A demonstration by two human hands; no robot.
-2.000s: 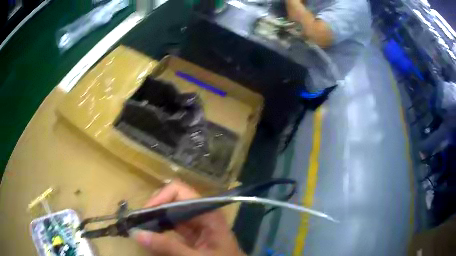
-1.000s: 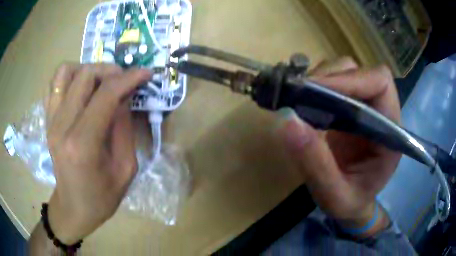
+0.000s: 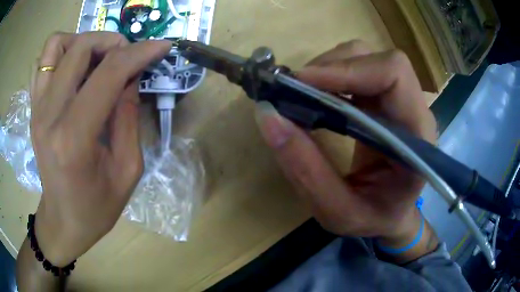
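The white socket housing (image 3: 196, 23) lies open at the top left, its upper end cut off by the picture's edge. Inside are a green circuit board (image 3: 153, 28) and white and green lead wires. My right hand (image 3: 353, 137) holds the soldering iron (image 3: 319, 111) like a pen, its tip inside the housing beside my left fingertips. My left hand (image 3: 91, 125) reaches over the housing's lower left part; its thumb and forefinger meet near the tip. Whether they pinch a wire is hidden. The white power cord (image 3: 165, 122) leaves the lower edge into a clear plastic bag (image 3: 171, 194).
A tan cardboard sheet (image 3: 245, 171) lies under the work. Another crumpled clear bag (image 3: 17, 140) is at the left, partly behind my left hand. A cardboard tray (image 3: 413, 43) stands at the upper right. The pale solder wire sleeve (image 3: 399, 148) runs along the iron towards the lower right.
The iron has moved left and its tip now meets my left fingertips' spot. The housing sits higher in view. Two seconds ago my left hand was out of view and the iron was beside the housing.
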